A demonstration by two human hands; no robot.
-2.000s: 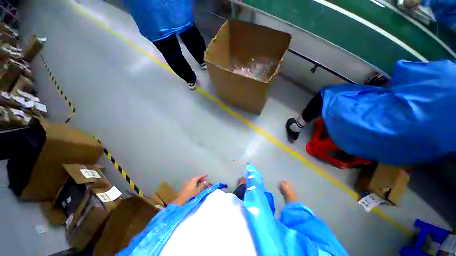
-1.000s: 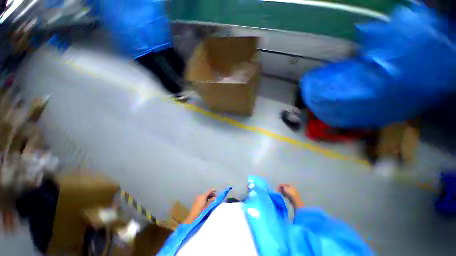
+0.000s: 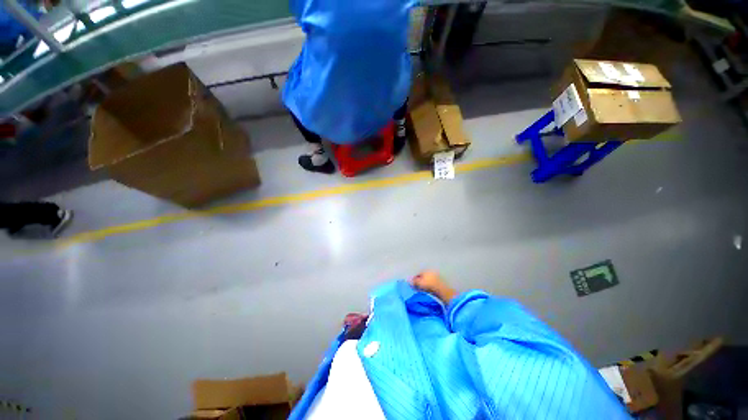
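My right hand (image 3: 433,285) is bare and small at the lower centre, beside the opening of my blue coat (image 3: 484,349). Its fingers look curled, but I cannot tell whether they are closed, and no object shows in it. My left hand cannot be made out. A small reddish-brown shape beside the left edge of the coat may be part of a foot. A closed carton (image 3: 627,107) with white labels rests on a blue stool (image 3: 566,156) at the upper right, well beyond my hand.
A large open carton (image 3: 184,156) stands at the upper left. A person in a blue coat (image 3: 348,70) sits on a red stool (image 3: 365,156) beside a smaller carton (image 3: 439,127). A yellow line (image 3: 303,195) crosses the floor. Open cartons (image 3: 242,392) lie along the bottom edge.
The view has swung to the right. The large carton and seated person now show further left, and the blue stool with its carton has come into full view. My left hand no longer shows.
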